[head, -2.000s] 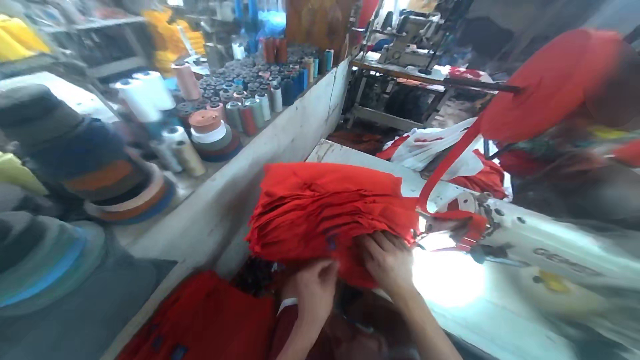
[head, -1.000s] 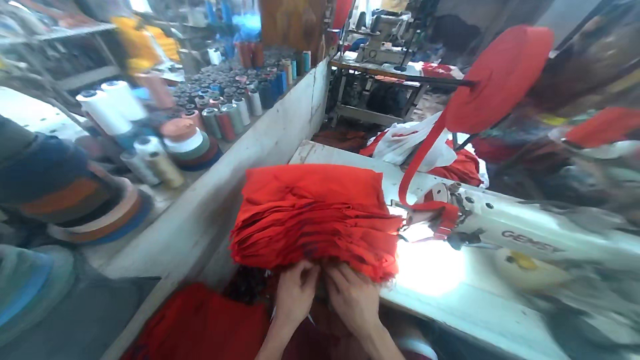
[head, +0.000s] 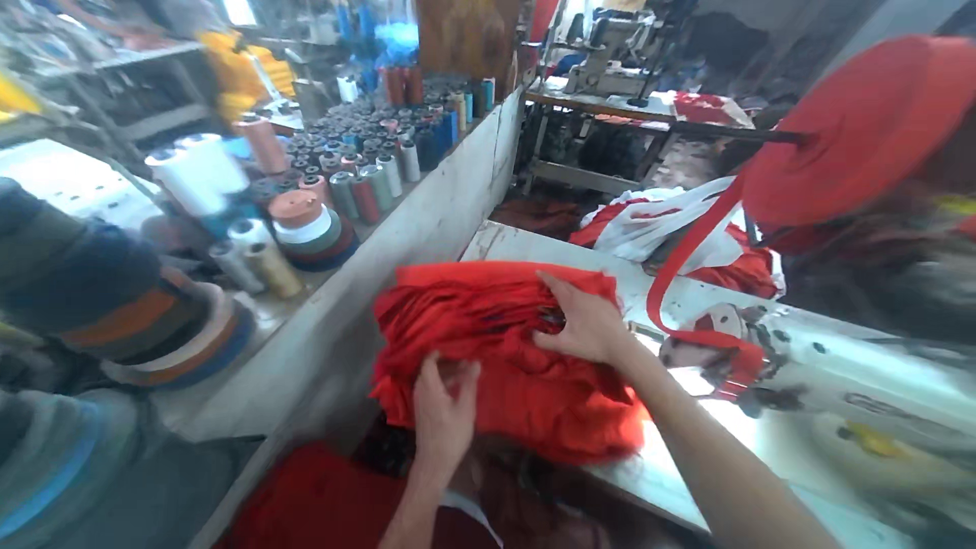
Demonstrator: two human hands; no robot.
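A thick stack of folded red fabric pieces [head: 503,389] lies on the white table of an industrial sewing machine [head: 839,381]. On the stack's near left part rests my left hand [head: 446,404], thumb and fingers apart. My right hand [head: 583,320] lies over the stack's upper right side, its fingers spread on the cloth. Neither hand is closed around a layer, as far as the view shows. Right of the stack, a red fabric tape [head: 686,252] runs from a large red roll [head: 846,137] down to the machine head.
Thread spools [head: 366,191] crowd a ledge behind a pale partition [head: 412,221] on the left. Stacked rolls of coloured tape [head: 114,297] stand nearer. More red cloth [head: 320,496] lies low at left. White and red cloth [head: 671,229] lies beyond the table, before another sewing machine [head: 610,53].
Both hands have moved from the stack's near edge up onto its top and are farther apart. The stack's near part now spreads out toward me and to the right.
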